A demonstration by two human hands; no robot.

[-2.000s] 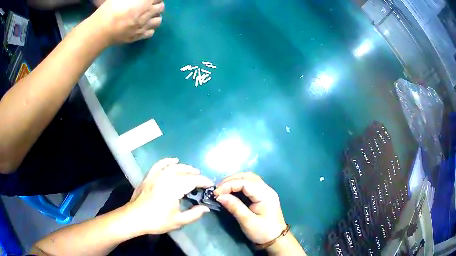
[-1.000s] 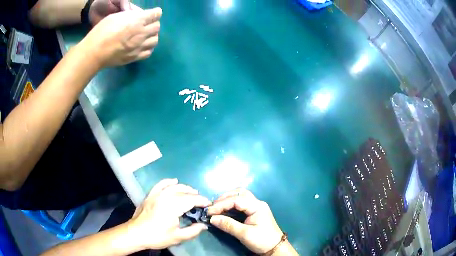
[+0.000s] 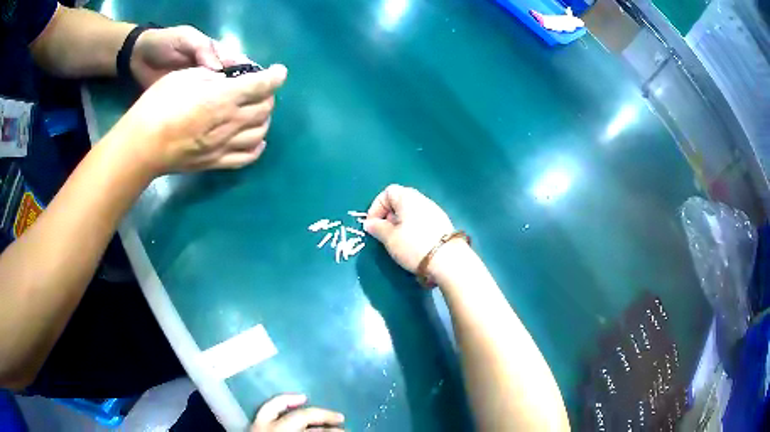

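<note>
Several small white plugs point(image 3: 344, 240) lie in a loose pile on the green table. My right hand point(image 3: 409, 232) is at the right side of the pile, with thumb and forefinger together. White plugs lie right at its fingertips; I cannot tell whether one is pinched. My left hand point(image 3: 297, 415) is cut off by the bottom edge, with only some fingers showing. What it holds is out of the picture.
A coworker's hands point(image 3: 207, 118) hold a black housing point(image 3: 241, 71) at the upper left. A whitish tape strip point(image 3: 245, 353) is at the table edge. Filled housings point(image 3: 633, 371) lie lower right, beside a clear plastic bag point(image 3: 722, 257). A blue tray point(image 3: 549, 29) is at the top.
My right hand has left the black housing and moved up to the white plugs. My left hand and the housing have dropped lower in view, the housing out of sight. The coworker's black housing now shows.
</note>
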